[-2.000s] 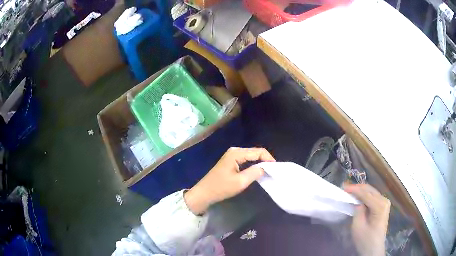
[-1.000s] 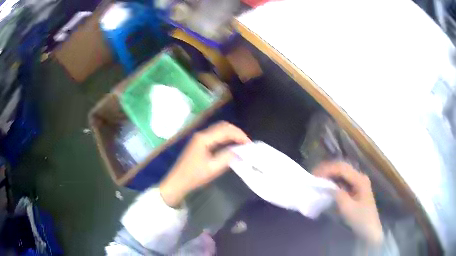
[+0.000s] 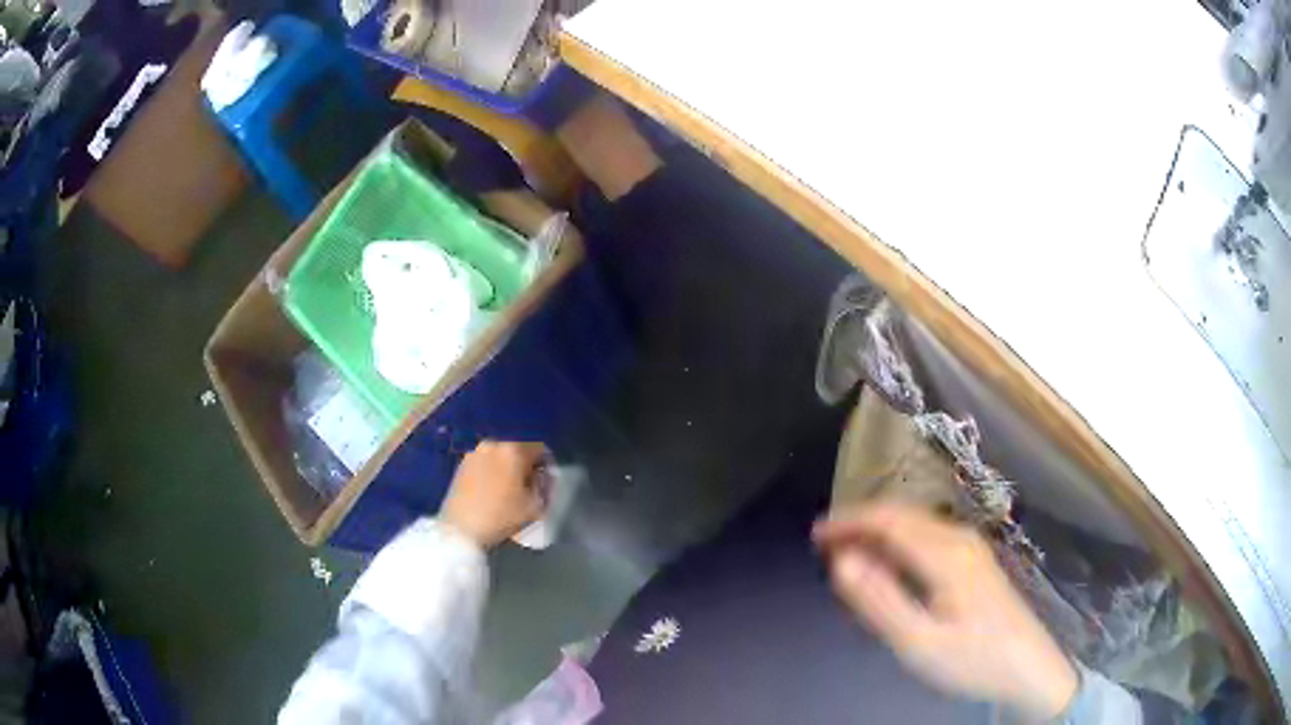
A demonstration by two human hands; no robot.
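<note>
My left hand (image 3: 498,493) is closed on the white cloth piece (image 3: 545,513), which is blurred and mostly hidden by the fingers, above the floor just below the cardboard box. My right hand (image 3: 942,602) holds nothing, fingers apart and slightly blurred, below the table's wooden edge. More white pieces (image 3: 419,315) lie in the green basket (image 3: 333,269), which sits in the cardboard box (image 3: 255,425).
The white table (image 3: 906,156) with its wooden edge curves down the right side. The machine bed plate (image 3: 1218,241) is at far right. Thread tangles (image 3: 942,425) hang under the edge. A blue stool (image 3: 290,106) and purple tray (image 3: 467,78) are at the back.
My right hand has let go of the white cloth. My left hand has moved left and down with it, and the cloth is no longer stretched between both hands. The view has shifted.
</note>
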